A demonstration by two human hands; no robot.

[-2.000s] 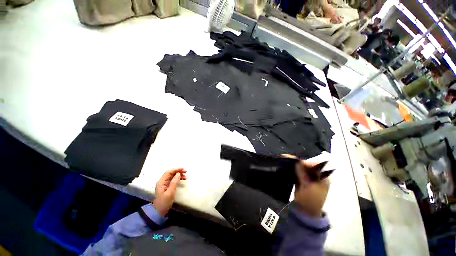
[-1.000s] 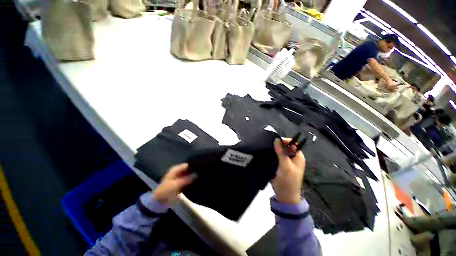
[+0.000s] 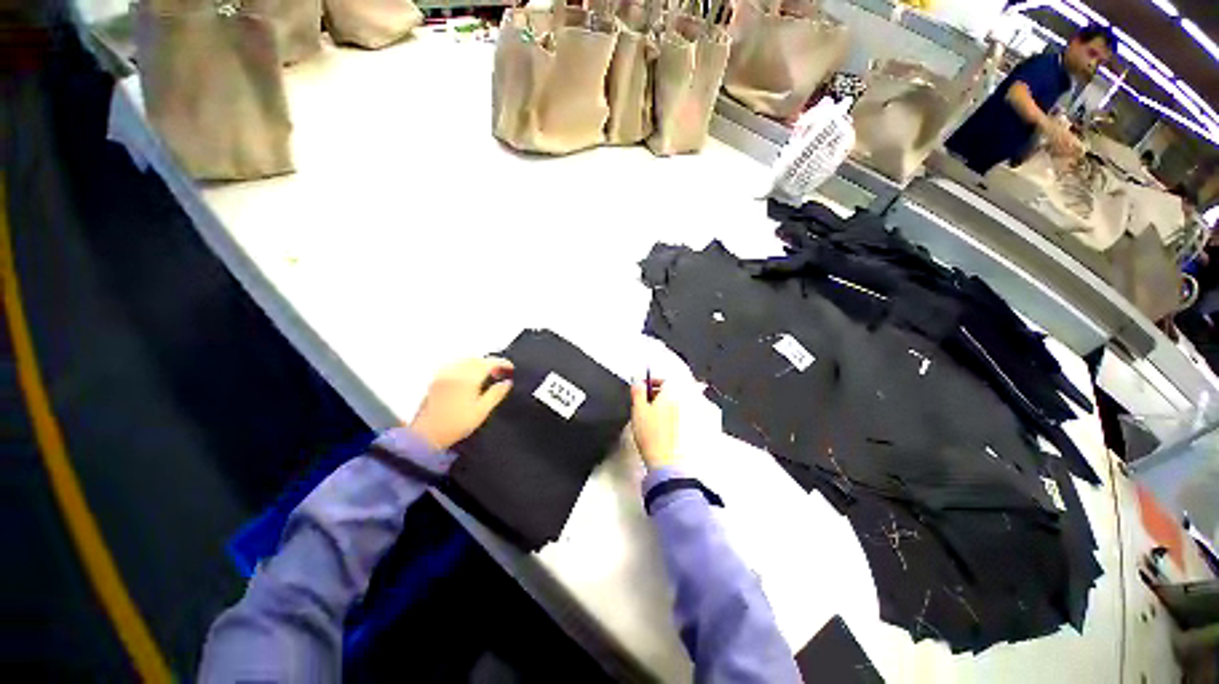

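Observation:
A neat stack of black fabric panels (image 3: 528, 461) lies at the table's near edge. The top panel has a white label (image 3: 560, 394) with dark lettering. My left hand (image 3: 461, 401) is at the stack's upper left edge, thumb and fingers closed on the top panel's edge. My right hand (image 3: 655, 425) is at the right corner of the stack, fingers curled, with a small dark tip of the thread snips (image 3: 651, 385) showing; the rest is hidden in the hand.
A ragged pile of black panels (image 3: 856, 401) with loose threads spreads at the right on the white table (image 3: 388, 227). Beige tote bags (image 3: 555, 87) stand at the far side. A blue crate (image 3: 301, 501) is below the left edge. A person (image 3: 1029, 107) works beyond.
The labelled panel, earlier held up between both hands, now lies flat on the stack. Both hands have come down to the stack's sides. The view has shifted left.

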